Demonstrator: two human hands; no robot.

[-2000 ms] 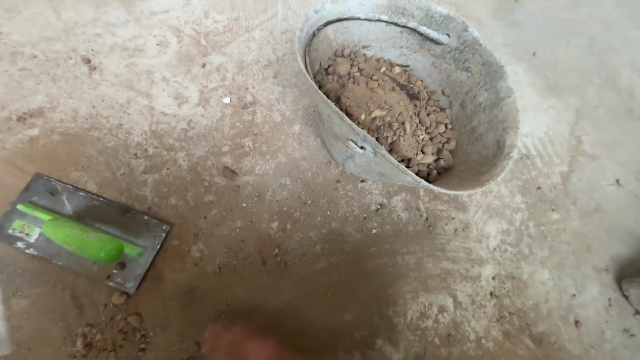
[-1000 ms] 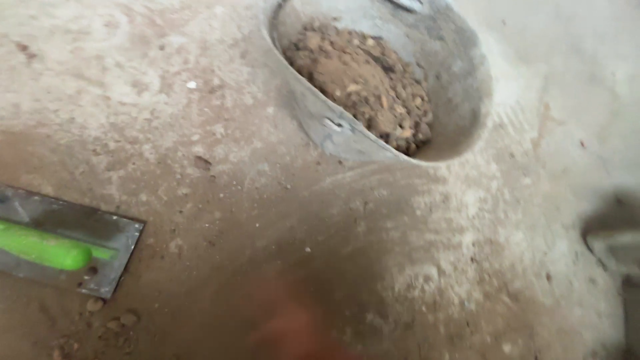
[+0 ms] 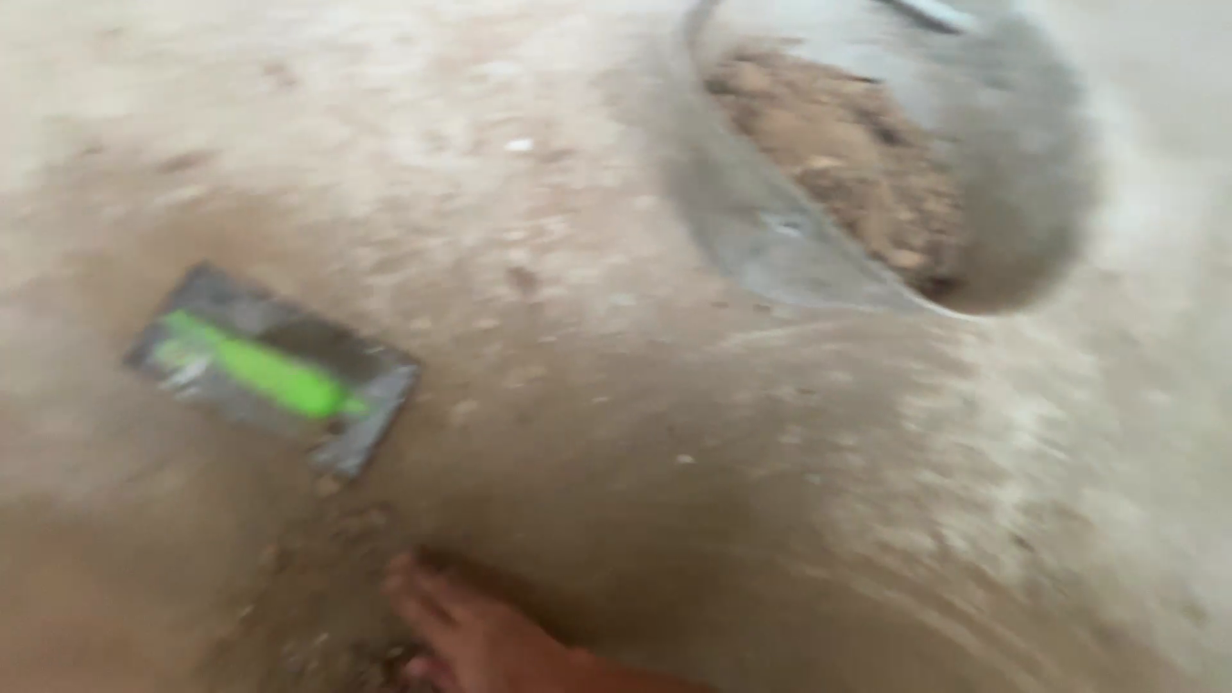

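Observation:
My right hand [image 3: 462, 616] is low in the view, palm side down near the floor, beside a loose pile of dirt and small rubble [image 3: 327, 597]. Its fingers point up and left and look close together; blur hides whether they touch the dirt. Nothing shows in its grasp. A steel plastering trowel with a green handle [image 3: 279, 375] lies on the floor above and left of the hand. Farther off at the upper right, a grey bucket [image 3: 751, 231] holds brown soil and broken rubble [image 3: 847, 154]. My left hand cannot be made out.
The concrete floor [image 3: 577, 250] is dusty, with scattered crumbs and pale patches. The bucket's handle [image 3: 929, 13] rests at its far rim. A blurred skin-toned patch lies at the lower left edge, too unclear to name.
My right hand, a blur at the bottom edge before, now shows more fully beside the dirt pile. The dark object at the right edge has left the view. The view has shifted.

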